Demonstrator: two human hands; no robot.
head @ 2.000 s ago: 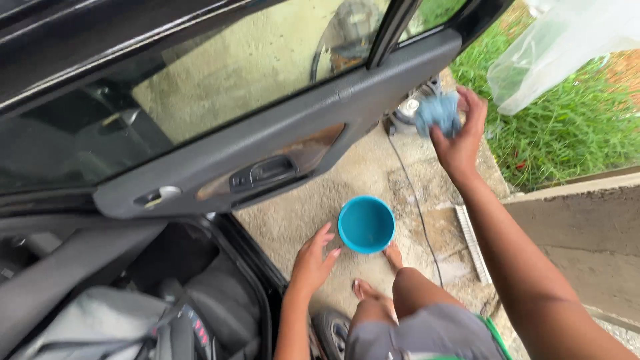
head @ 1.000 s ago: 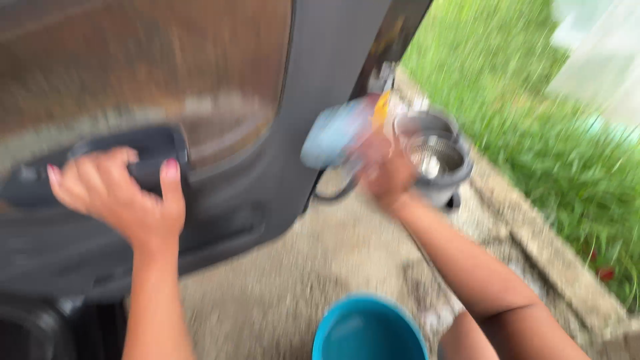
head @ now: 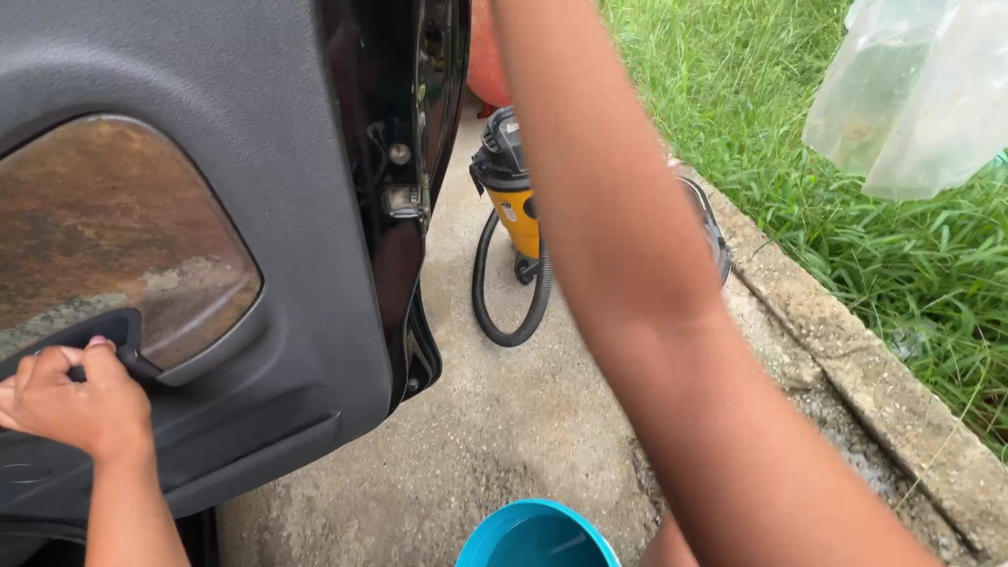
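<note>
My left hand (head: 83, 398) grips the pull handle (head: 130, 342) on the inner panel of a dark car door (head: 307, 315), its fingers curled around it. The door's edge bears a metal latch (head: 404, 200). My right forearm (head: 654, 276) reaches up across the middle of the view and out past the top edge, so my right hand and anything in it are hidden. A turquoise plastic bucket (head: 539, 531) stands on the concrete at the bottom, cut off by the frame, and seems to hold liquid.
A yellow and black canister vacuum cleaner (head: 512, 189) with a black hose (head: 508, 339) stands beyond the door, partly behind my forearm. Behind it is a red rounded object (head: 486, 63). A concrete kerb (head: 858, 346) borders grass on the right. A translucent plastic sheet (head: 906, 102) hangs there.
My left hand has gone from beside the bucket to the door handle, and now grips it. My right hand, which held a light blue cloth, has moved up out of view. The view has shifted strongly.
</note>
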